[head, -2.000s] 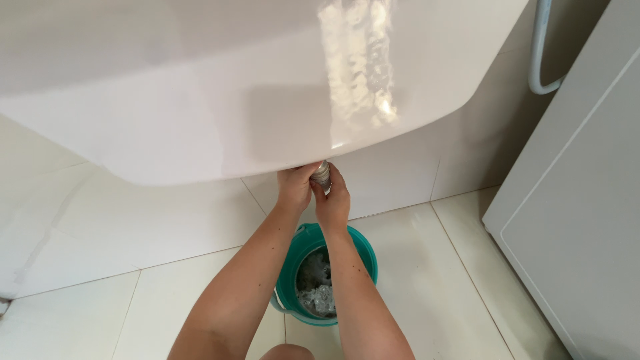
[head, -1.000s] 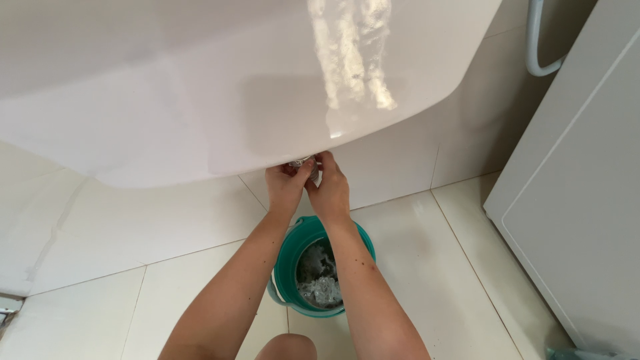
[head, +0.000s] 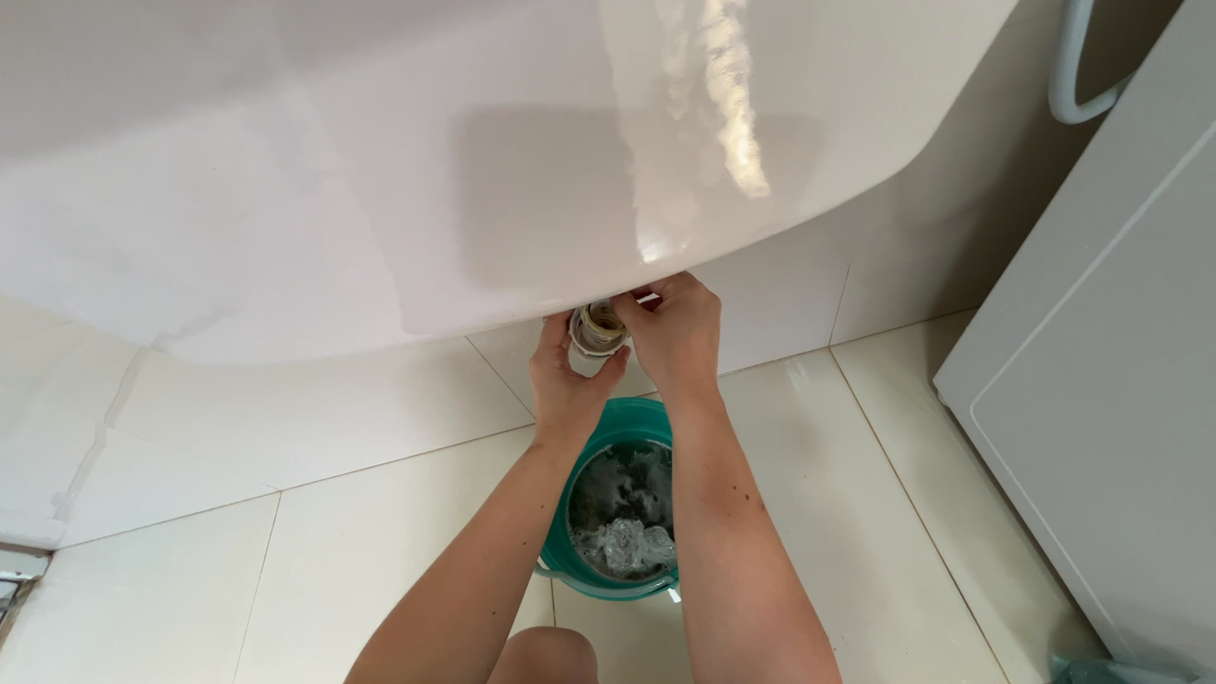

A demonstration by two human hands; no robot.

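Below the edge of a glossy white basin (head: 532,218), my left hand (head: 567,388) grips a round plastic drain fitting (head: 598,332), with fingers on its left side and the thumb at its lower right. The fitting's round opening and threaded rim face up toward me. My right hand (head: 676,328) is at the fitting's upper right, thumb and fingers pinched close to its rim; whether they hold a part of it is hidden. Under my hands a teal bucket (head: 608,591) stands on the floor, holding dark, cloudy water and a clump of clear plastic (head: 627,545).
The basin overhangs the tiled wall (head: 779,313). A large pale appliance or cabinet (head: 1092,380) stands at the right, with a grey hose or pipe (head: 1069,66) behind it. My knee (head: 546,657) is at the bottom, beside the bucket.
The fitting, mostly covered by my fingers before, now shows its open top. My left hand has moved to its lower left side, and my right hand has shifted to its upper right.
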